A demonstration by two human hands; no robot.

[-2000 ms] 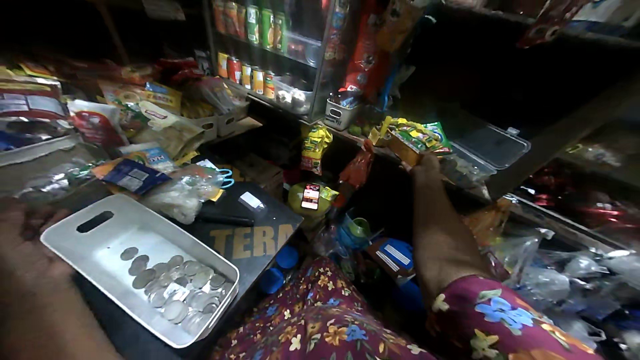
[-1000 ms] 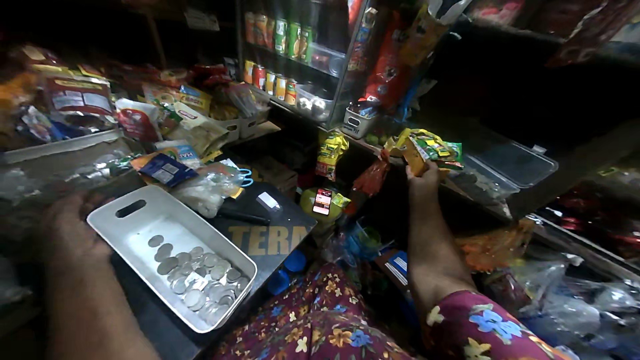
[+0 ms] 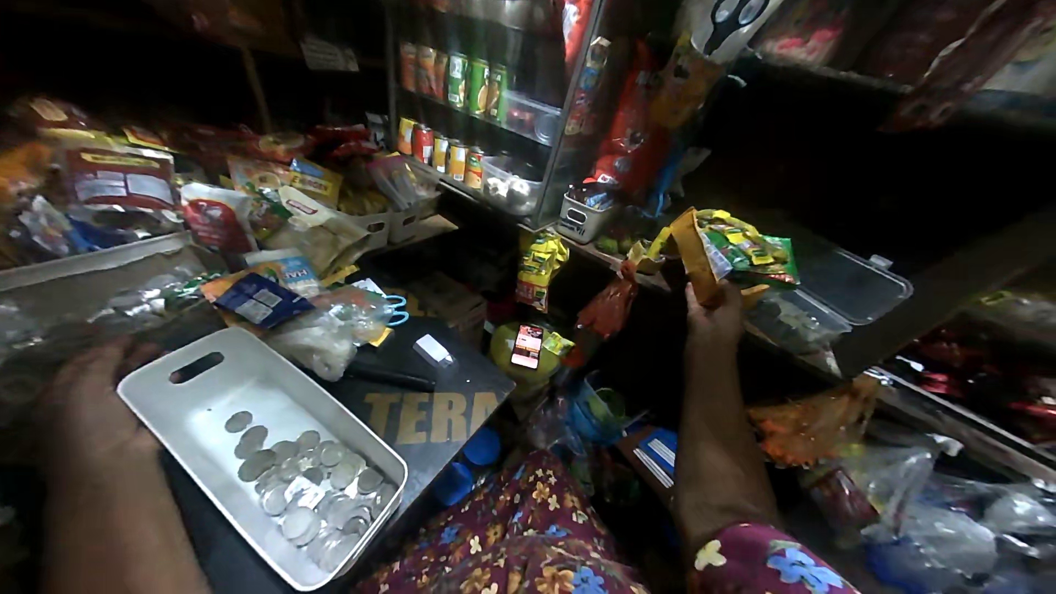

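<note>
My left hand (image 3: 99, 404) is blurred at the left, against the handle end of a white plastic tray (image 3: 186, 437); its fingers are partly hidden, so its hold cannot be told. Silver coins (image 3: 318, 487) lie heaped toward the tray's near end. The tray rests on a dark board with large printed letters (image 3: 429, 418). At the right, my outstretched right hand (image 3: 714, 305) grips a yellow-orange packet (image 3: 697, 256) from below. Beside that packet, green and yellow sachets (image 3: 747, 247) lie in a pile on a ledge.
Snack packets (image 3: 120, 181) crowd the left side. Blue-handled scissors (image 3: 396, 309) lie behind the tray. A lit phone (image 3: 526, 346) is at the centre. Drink cans (image 3: 458, 81) line the back shelves. Right of the sachets sits a clear plastic box with a raised lid (image 3: 854, 285); plastic bags (image 3: 940, 511) fill the lower right.
My right hand has lifted the yellow-orange packet more upright beside the sachets. The tray of coins stays on the board, with my left hand at its side.
</note>
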